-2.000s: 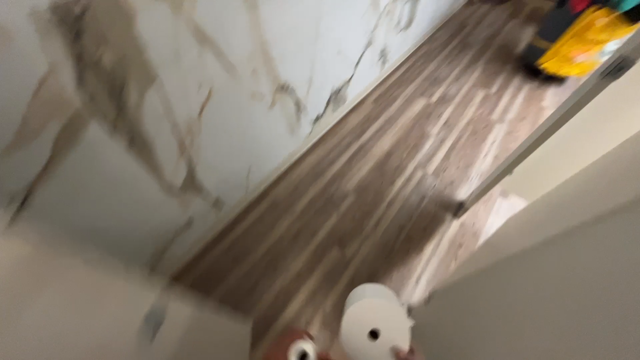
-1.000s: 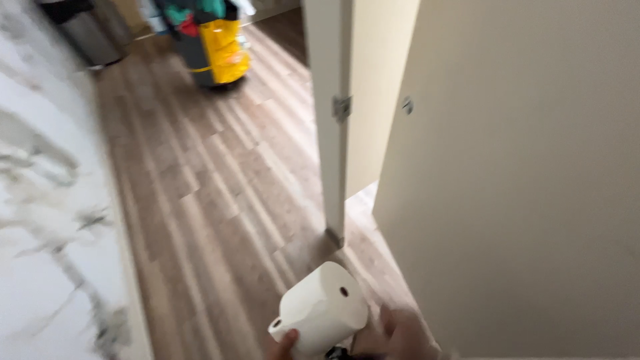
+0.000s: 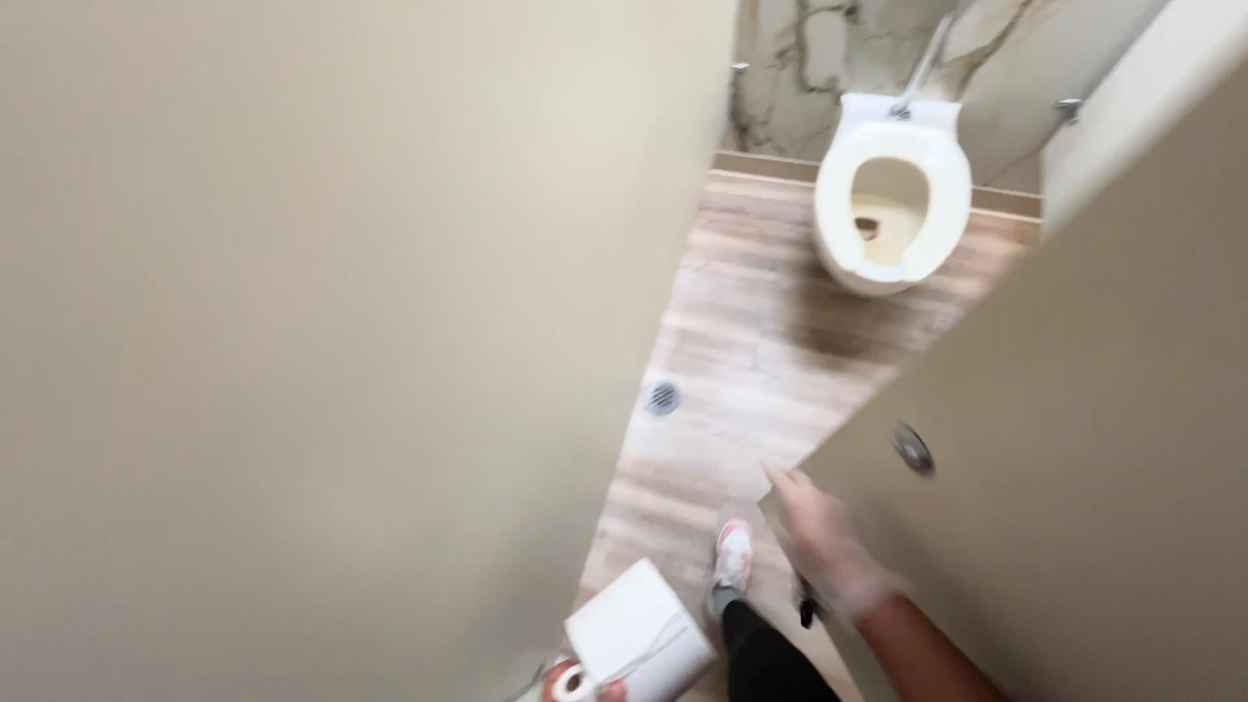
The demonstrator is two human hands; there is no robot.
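Note:
Low in the head view, my left hand point(image 3: 612, 691) shows only in part, its fingers around a small paper roll point(image 3: 570, 682) and against a large white paper roll point(image 3: 639, 634). My right hand point(image 3: 817, 531), blurred and seemingly in a clear glove, reaches forward at the edge of the stall door point(image 3: 1072, 468). Its fingers are extended and nothing shows in them. A round metal latch point(image 3: 914, 448) sits on the door, up and right of that hand. Beyond stands a white wall-side toilet point(image 3: 892, 210) with an open-front seat.
A beige partition point(image 3: 341, 341) fills the left side. A round floor drain point(image 3: 663, 398) lies in the wood-look floor point(image 3: 741, 390). My shoe point(image 3: 734, 554) is between partition and door. Behind the toilet is a marble-patterned wall point(image 3: 795, 78).
The view has swung from the corridor with the yellow cart to a stall with a toilet. My right hand has moved away from the large roll and out to the door's edge.

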